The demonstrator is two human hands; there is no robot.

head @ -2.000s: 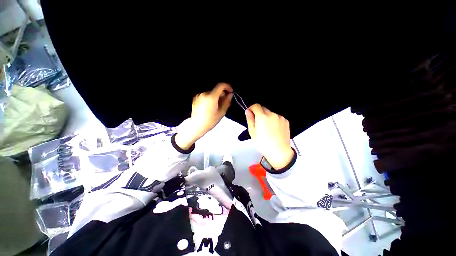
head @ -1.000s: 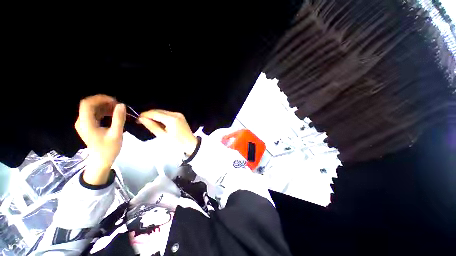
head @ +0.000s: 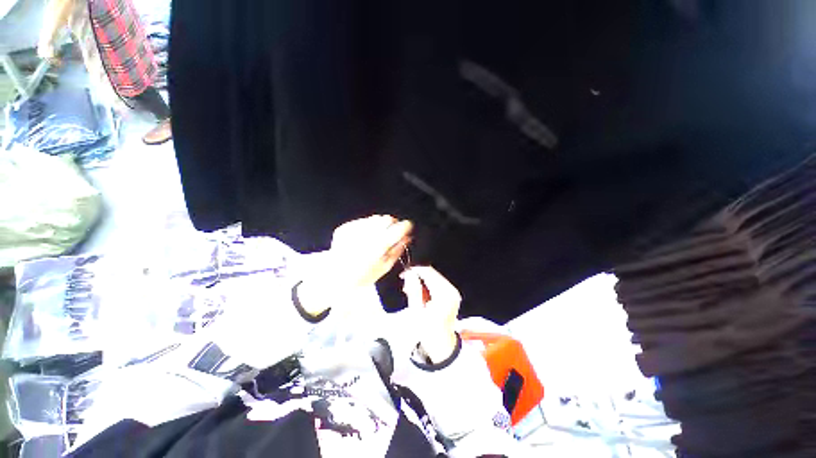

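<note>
A large black garment (head: 358, 116) fills the upper middle of the view. Two grey-black bars, like frog closures (head: 510, 103), lie slantwise across it. My left hand (head: 369, 250) is at the garment's near edge, fingertips pinched together. My right hand (head: 433, 300) is just below and to the right, its fingers also closed. A thin dark line, thread or a fine tool (head: 407, 257), runs between the fingertips. It is too small and blurred to tell which. My palms are hidden.
Dark brown garments with ridged edges (head: 716, 313) are stacked at right. An orange-red stool (head: 528, 362) with a black phone-like rectangle (head: 513, 390) stands below. Clear plastic packets (head: 58, 304) and a khaki sack (head: 45, 201) lie left. A person in a plaid garment (head: 123, 45) is at upper left.
The view has swung back left from the ridged stack. The slanting bars on the black garment now show, and a person has come into view. My hands remain close together with the thin line between them.
</note>
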